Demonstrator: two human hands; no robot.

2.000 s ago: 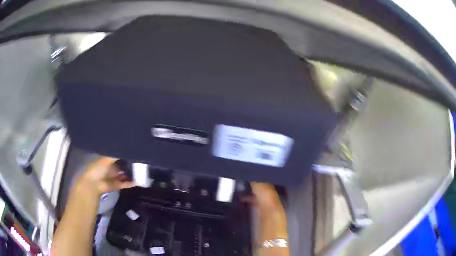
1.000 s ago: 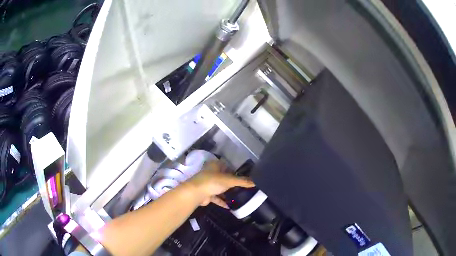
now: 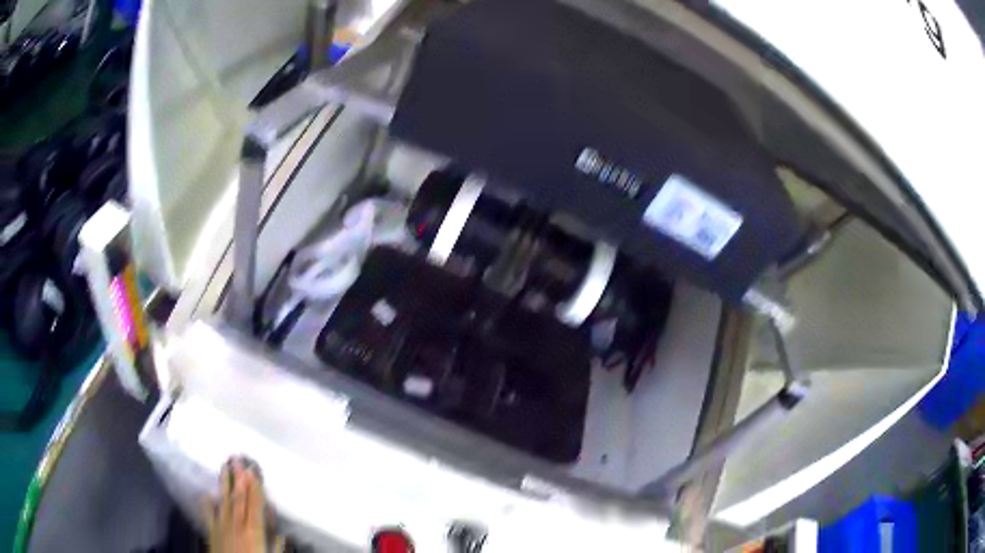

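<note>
The white test box (image 3: 432,486) stands open before me. Inside, the black cylindrical fixture with two white rings (image 3: 518,254) lies above a flat black base (image 3: 454,356). Dark rounded shapes sit at its ends; I cannot tell clearly if they are headphone cups. The black speaker block (image 3: 562,119) with a white label hangs above. My left hand (image 3: 243,513) is at the box's front edge, left of the red stop button (image 3: 392,540). Its fingers are extended, nothing shows in them, and the wrist is cut off. My right hand is not in view.
The raised white lid (image 3: 864,119) arches over the chamber. Metal lid arms (image 3: 246,227) stand at both sides. A white post with coloured strips (image 3: 119,292) is at the left. Black headphones (image 3: 65,227) lie further left. A blue bin (image 3: 875,526) is at the lower right.
My left hand has left the fixture and moved out of the chamber to the front edge. The view has swung back and shows the whole fixture and front panel.
</note>
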